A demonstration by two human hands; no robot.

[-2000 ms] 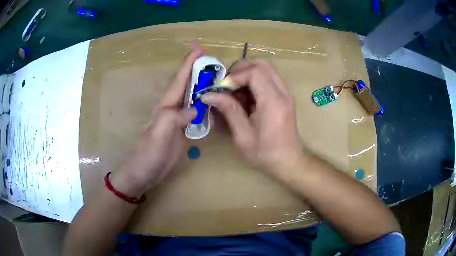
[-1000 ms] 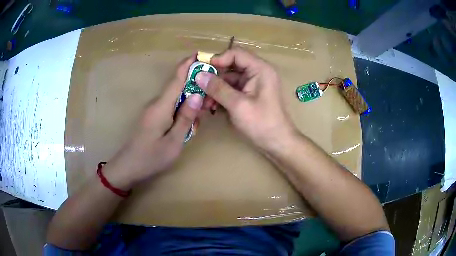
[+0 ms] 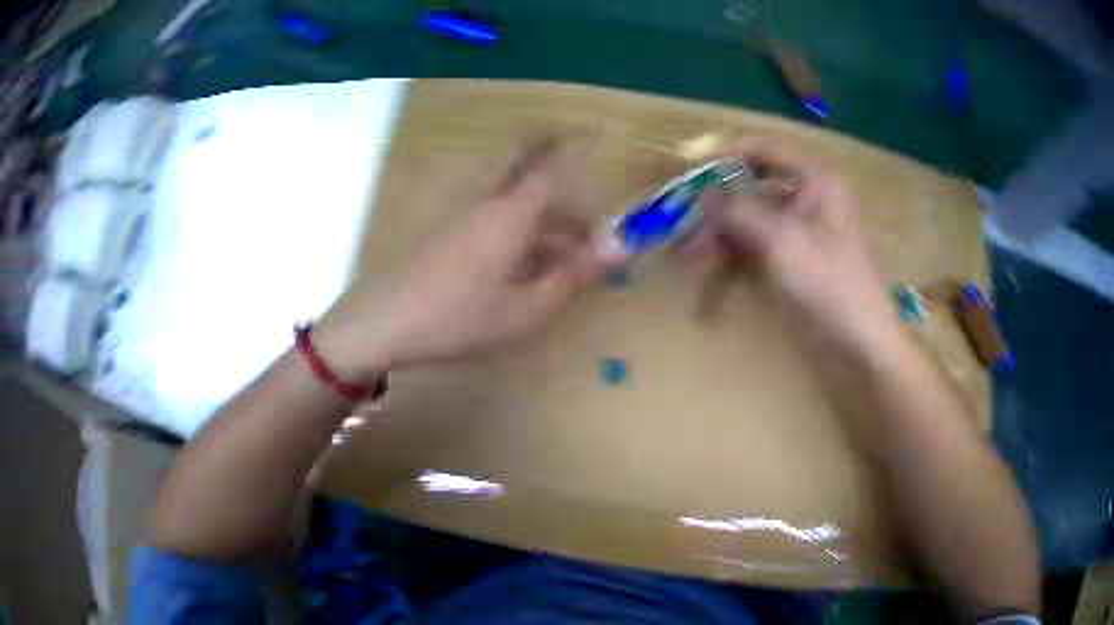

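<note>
The white housing shell (image 3: 621, 232), with the blue battery cell (image 3: 656, 222) and green circuit board (image 3: 702, 181) in it, is held tilted above the mat, blurred by motion. My left hand (image 3: 489, 269) is at its lower left end, fingers close to or on the rim; the exact hold is blurred. My right hand (image 3: 800, 220) grips its upper right end. A pale yellow finger cot (image 3: 705, 148) shows near my right fingertips.
Brown mat (image 3: 733, 452) beneath, with a teal dot (image 3: 613, 370). A battery-and-board set (image 3: 981, 327) lies at the right. Stacked white shells (image 3: 80, 232) stand on the white sheet (image 3: 263, 220) at left. The green belt (image 3: 611, 43) carries blue cells behind.
The view has swung left, bringing the shell stacks in. The shell has turned from upright to slanting, its blue cell side shows again, and my left hand has spread away from the board.
</note>
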